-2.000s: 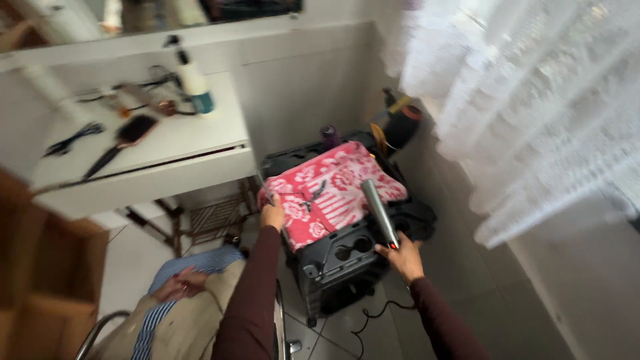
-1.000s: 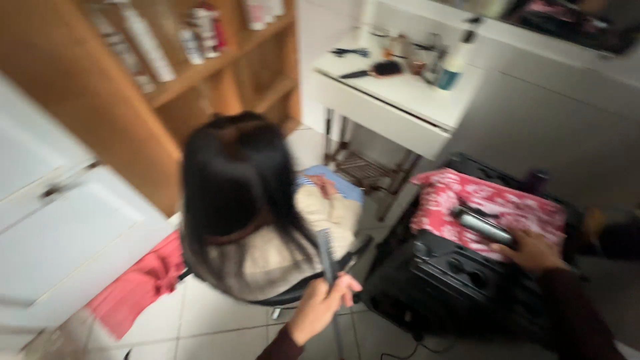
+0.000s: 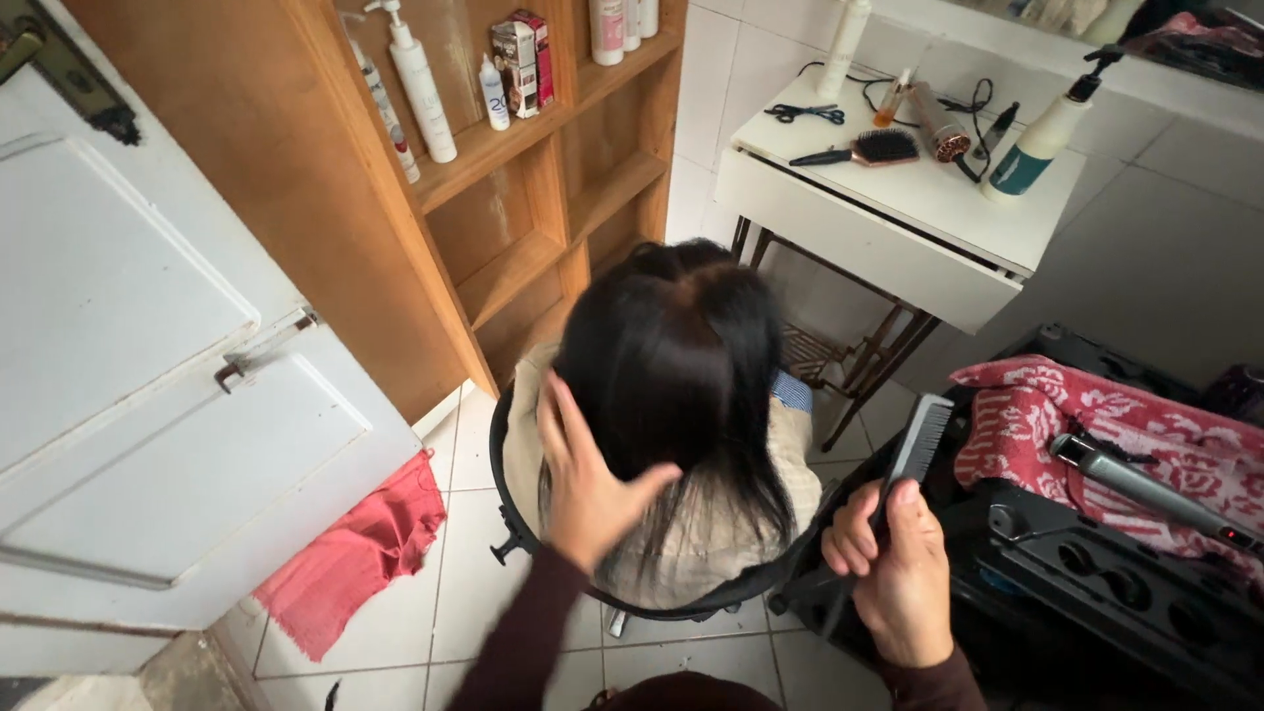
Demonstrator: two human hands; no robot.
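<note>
A seated person with long dark hair (image 3: 652,365) is in the middle of the view, back toward me. My left hand (image 3: 592,484) lies against the left side of the hair, thumb and fingers spread, holding nothing that I can see. To the right of the head, my right hand (image 3: 894,563) grips a grey comb (image 3: 920,434), its toothed end pointing up. A hair straightener (image 3: 1145,484) with a small red light rests on a red and white patterned towel (image 3: 1047,415) at the right, apart from both hands.
The black trolley (image 3: 1076,563) stands close at right. A white table (image 3: 879,217) bears a paddle brush (image 3: 879,148), scissors (image 3: 805,114), a hot-air styling brush (image 3: 938,123) and a pump bottle (image 3: 1037,148). Wooden shelves (image 3: 513,158), a white door (image 3: 188,346) and a red cloth (image 3: 360,553) are at left.
The straightener, in my right hand earlier, now lies let go on the towel. The comb has passed from my left hand to my right. My left hand has come onto the hair.
</note>
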